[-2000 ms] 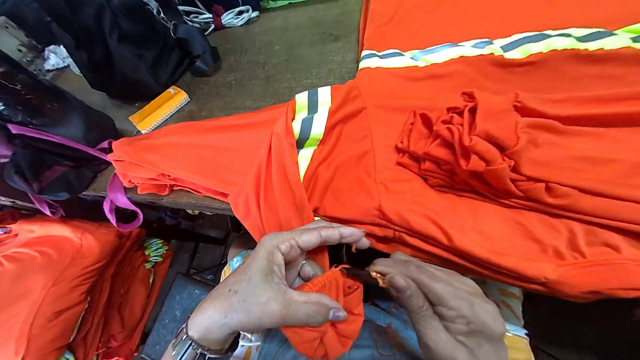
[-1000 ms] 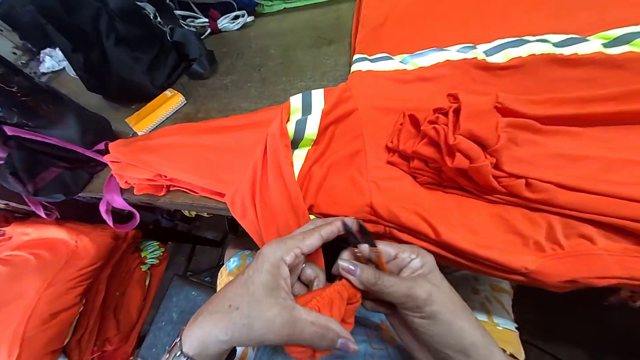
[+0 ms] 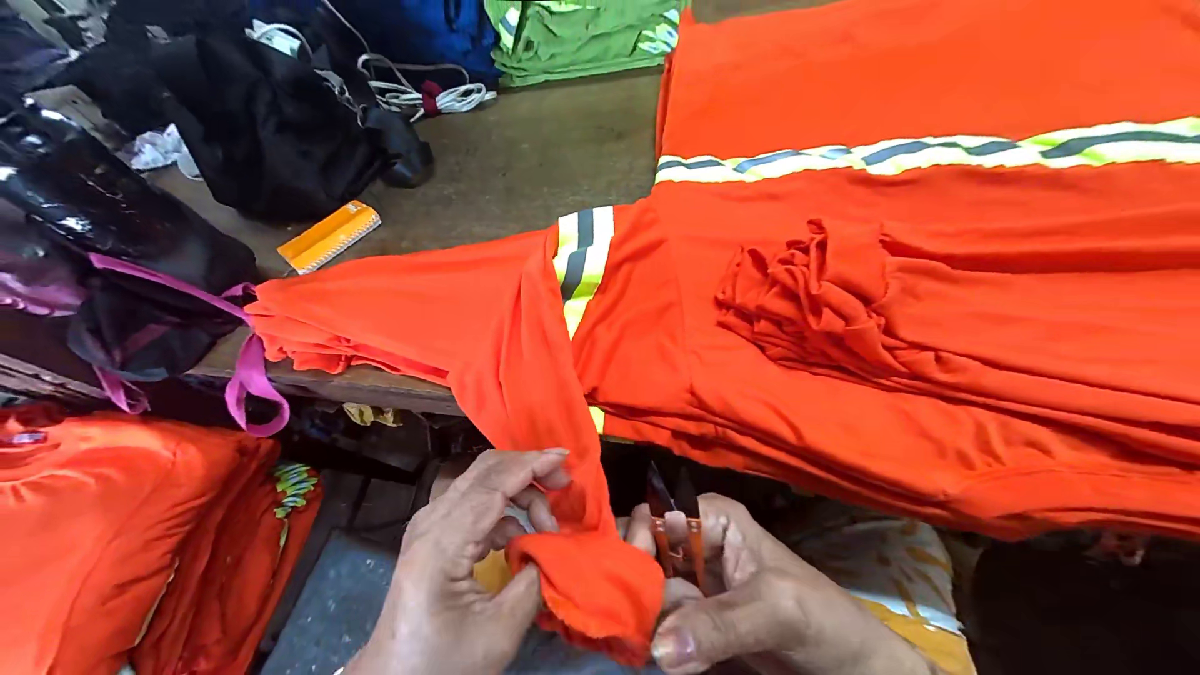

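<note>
At the lower middle, my left hand [image 3: 469, 553] holds the end of an orange fabric sleeve [image 3: 600, 586], thumb and fingers around its gathered edge. My right hand [image 3: 750, 591] pinches the other side of that sleeve end and also holds small orange-handled thread snips [image 3: 675, 520], blades pointing up and away. The sleeve hangs over the table edge from a pile of orange garments [image 3: 844, 347] with reflective yellow and silver tape [image 3: 583, 262]. A bunched sleeve end [image 3: 806, 291] lies on top of the pile.
On the wooden table [image 3: 534, 141] are an orange spiral notebook [image 3: 330, 236], a black bag [image 3: 262, 122], a white coiled cable [image 3: 441, 98] and folded green fabric [image 3: 581, 42]. A pink strap [image 3: 253, 375] hangs over the edge. More folded orange garments [image 3: 122, 525] are at the lower left.
The sleeve end has been turned and spread between my hands. My right hand has moved from the snipping spot to grip the fabric, with the snips now pointing upward.
</note>
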